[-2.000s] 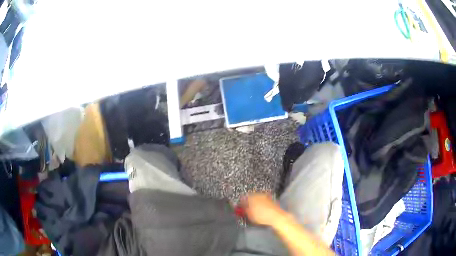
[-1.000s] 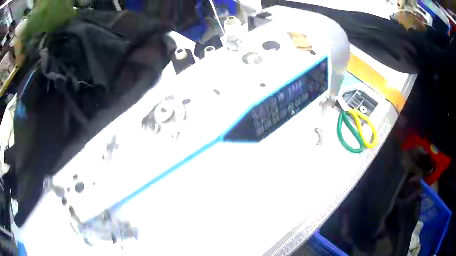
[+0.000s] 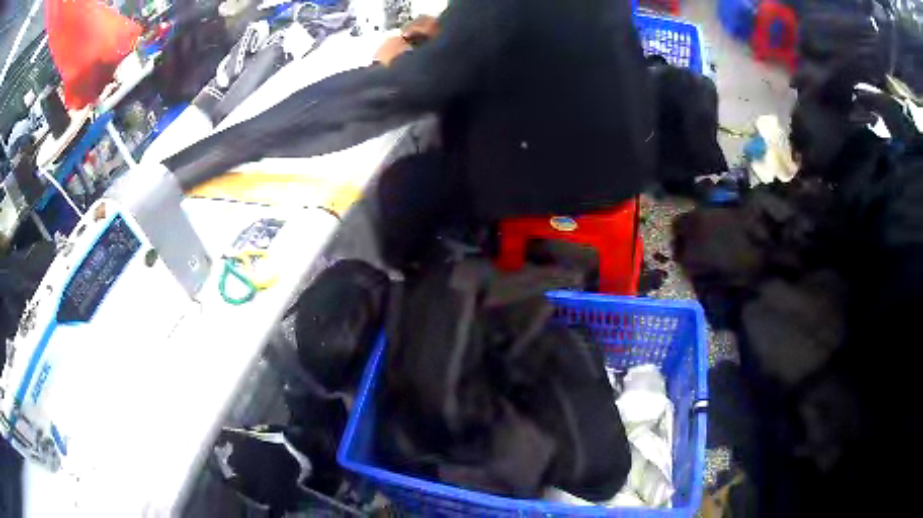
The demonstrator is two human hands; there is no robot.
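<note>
Neither of my hands is in view. A blue plastic crate [image 3: 690, 405] stands on the floor near the bottom centre. A dark pile of garment pieces [image 3: 506, 395] fills its left and middle part. Crumpled white cloth [image 3: 648, 435] lies at its right side. The white sewing machine [image 3: 51, 354] with its black control panel [image 3: 99, 271] is at the left on the white table [image 3: 172, 405]. Scissors with green and yellow loops [image 3: 237, 281] lie near the table's edge.
A person in dark clothes [image 3: 552, 101] sits on a red plastic stool [image 3: 617, 243] behind the crate, one arm across the table. Another blue crate [image 3: 673, 38] is behind. Dark cloth heaps [image 3: 789, 314] lie at the right. A red cloth [image 3: 86, 51] shows at the upper left.
The view has swung right, from my lap, across the machine, to the crate and the seated person. My right hand and the red-handled item, seen earliest over my lap, are out of view.
</note>
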